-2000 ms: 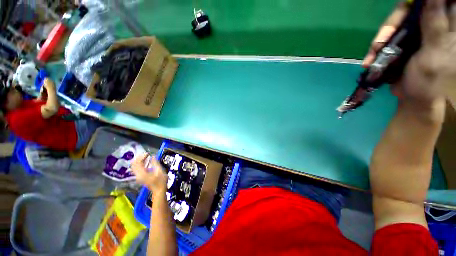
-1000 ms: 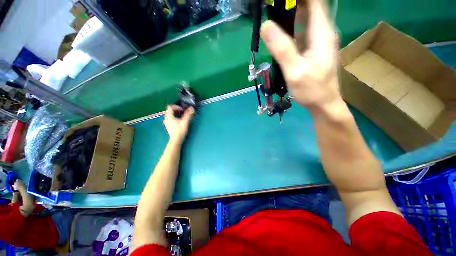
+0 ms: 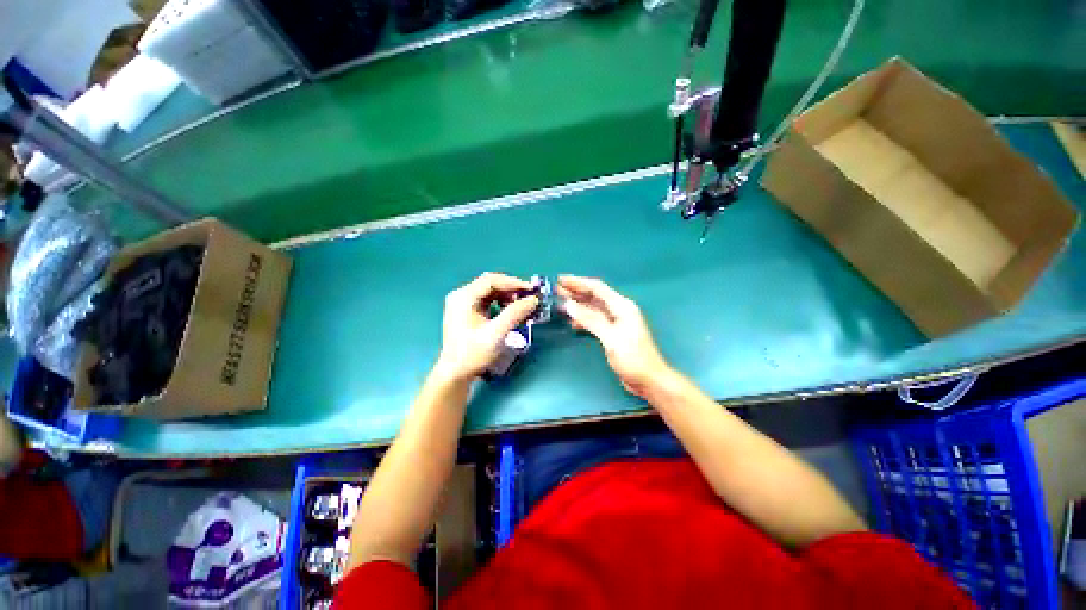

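My left hand (image 3: 482, 324) is closed around a small dark unit with a silvery part (image 3: 543, 298) over the teal mat (image 3: 393, 358). A black part with a round white piece (image 3: 513, 342) shows just below my left fingers. My right hand (image 3: 605, 324) is at the right side of the silvery part, its fingertips at or very near it; whether they touch cannot be told. The black power screwdriver (image 3: 741, 89) hangs over the bench to the upper right of my hands, with its thin bit pointing down and no hand on it.
A printed carton of black parts (image 3: 256, 340) stands at bench left. An empty open carton (image 3: 822, 215) stands at bench right. Blue crates sit below bench level, a left one (image 3: 507, 489) and a slatted right one (image 3: 941, 489). A person's red sleeve (image 3: 42, 506) shows at far left.
My left hand has brought the dark unit from the mat's back edge toward me. My right hand has left the screwdriver and moved down beside the unit. The screwdriver hangs free.
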